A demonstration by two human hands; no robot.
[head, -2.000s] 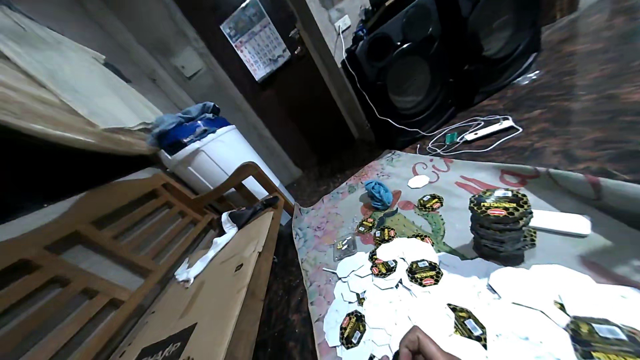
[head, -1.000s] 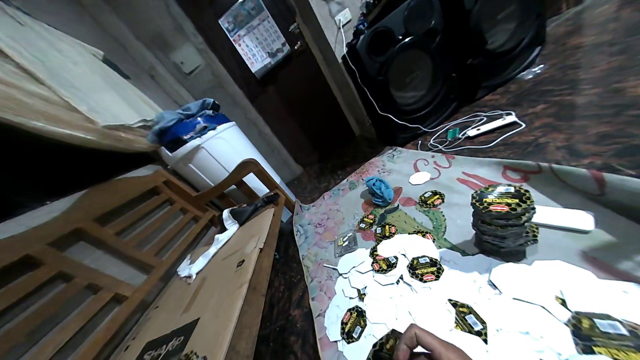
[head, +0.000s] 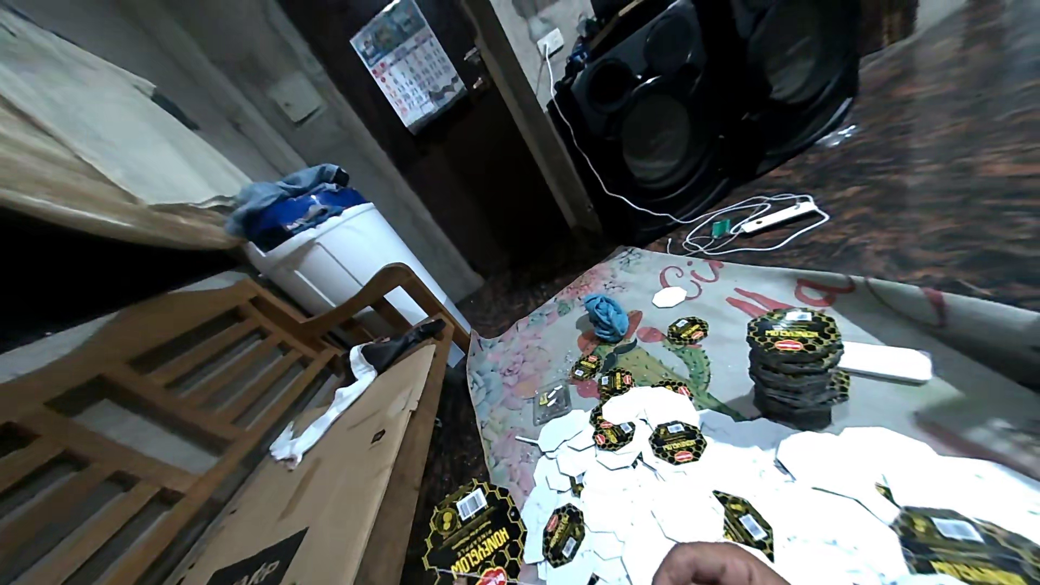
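Note:
My right hand [head: 719, 565] shows only partly at the bottom edge, curled over white octagonal cutouts [head: 691, 508]; whether it holds anything is hidden. At the lower left, a black-and-yellow octagonal printed card [head: 475, 532] is raised above the floor gap, with a sliver of my left hand [head: 461, 580] at its lower edge. Printed octagonal cards lie among the white pieces, one [head: 563, 535] near the raised card and another [head: 747, 524] just beyond my right hand. A tall stack of such cards [head: 796, 366] stands on the patterned sheet [head: 520, 357].
A blue cloth [head: 606, 317], a small clear case [head: 552, 402] and a white bar-shaped object [head: 886, 361] lie on the sheet. Left is a wooden bench [head: 406, 479] with flattened cardboard [head: 349, 455]. Beyond are a power strip [head: 777, 218] with cables and black speakers [head: 658, 122].
One second ago my right hand was at a printed card at the bottom centre. Now a printed card is raised farther left, and no card shows at my right hand's fingers.

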